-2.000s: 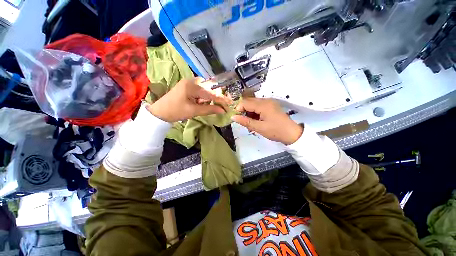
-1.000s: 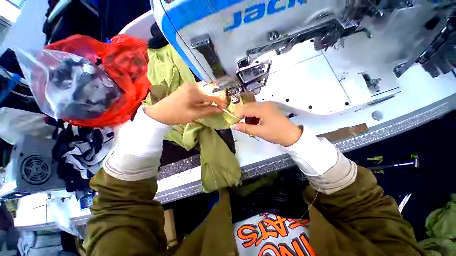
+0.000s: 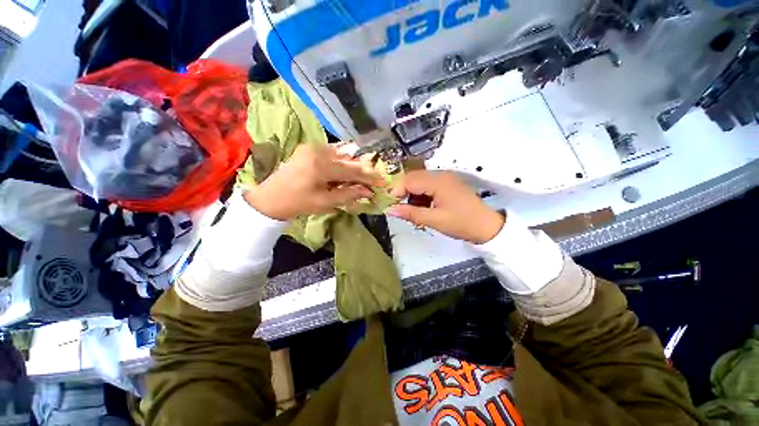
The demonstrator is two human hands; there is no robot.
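Note:
A yellow-green knit garment [image 3: 366,265] lies at the left end of the white sewing machine [image 3: 491,133], with one part hanging over the table edge. My left hand [image 3: 312,181] rests on the cloth edge left of the presser foot area [image 3: 389,158], fingers extended. My right hand [image 3: 445,204] pinches the cloth edge between thumb and fingertips just right of the foot. The needle itself cannot be made out.
Red bag [image 3: 225,108] and clear bag with dark contents [image 3: 137,146] lie behind the garment at left. A metal guard frame [image 3: 422,126] stands beside the foot. A metal tool [image 3: 666,273] and green cloth [image 3: 739,378] lie at right.
My left hand has flattened, its fingers more extended over the cloth near the foot. My right hand stays nearly in place, still pinching the cloth edge.

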